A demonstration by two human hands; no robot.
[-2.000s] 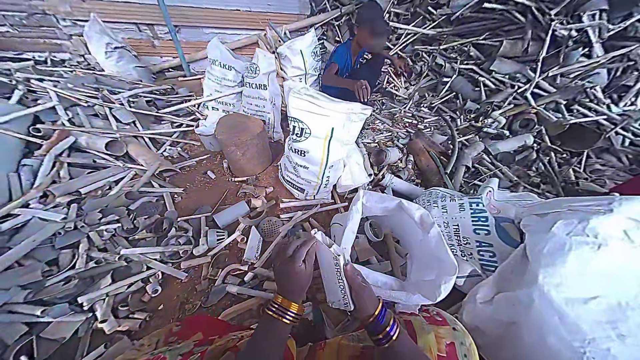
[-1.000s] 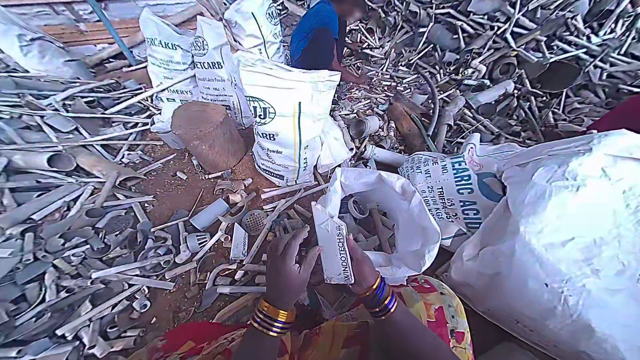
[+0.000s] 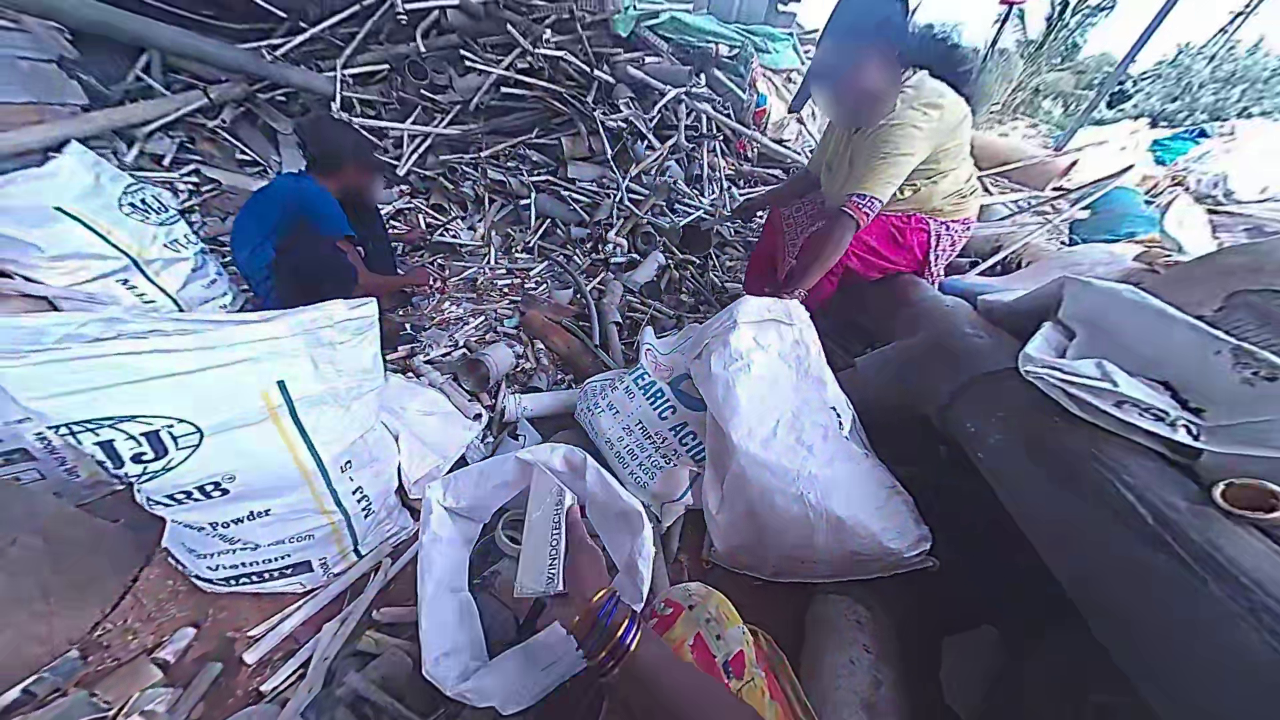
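Note:
My right hand (image 3: 585,560), with bangles at the wrist, grips a flat white plastic profile piece (image 3: 543,535) that bears printing. The hand and the piece are over the mouth of an open white woven sack (image 3: 445,600) with a rolled-down rim. Inside the sack lie scrap pieces, among them a pale plastic ring (image 3: 510,532). My left hand does not show in the current view.
Full white sacks (image 3: 260,440) stand at the left, and another white sack (image 3: 790,450) stands right of the open one. Two people (image 3: 300,230) (image 3: 880,170) sit by a heap of scrap pipes (image 3: 500,130). A large dark pipe (image 3: 1100,530) lies at the right.
The view has swung up and right. Both hands were at the white piece before; now only my right hand holds it, over the open sack, and my left hand is out of view.

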